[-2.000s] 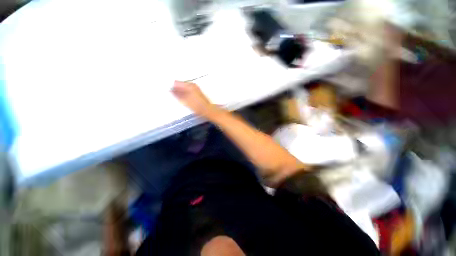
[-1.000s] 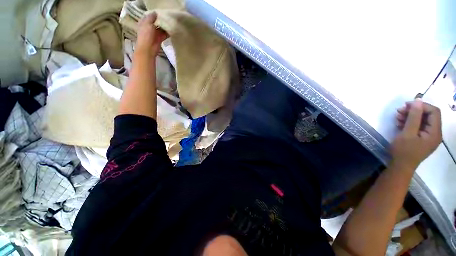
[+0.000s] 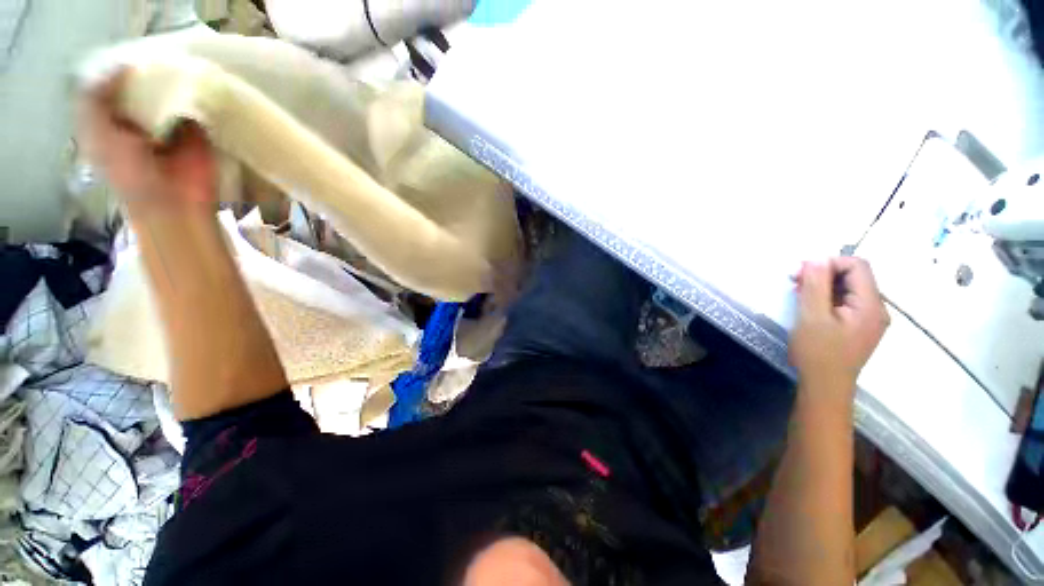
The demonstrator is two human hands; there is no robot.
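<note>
My left hand (image 3: 155, 155), blurred, is at the upper left, raised over the fabric pile and closed on a beige panel (image 3: 332, 189). The panel hangs from the hand towards the table's left corner, its lower end near my lap. My right hand (image 3: 838, 303) rests on the white machine table (image 3: 687, 137) near its ruler-marked front edge, left of the sewing machine's needle area. Its fingers are curled; whether they hold anything small cannot be told. Part of the sewing machine (image 3: 1017, 223) shows at the right edge.
A pile of beige and white cut pieces (image 3: 332, 332) lies below table level at the left. White checked fabric (image 3: 86, 424) is heaped at the far left. A blue strip (image 3: 421, 361) hangs beside my lap. A dark phone-like slab (image 3: 1030, 458) lies at the right edge. Cardboard (image 3: 887, 538) shows below the table.
My left hand has moved up and left, drawing the beige panel out from the pile. The view has shifted, bringing the machine into sight. My right hand stays on the table near its front edge.
</note>
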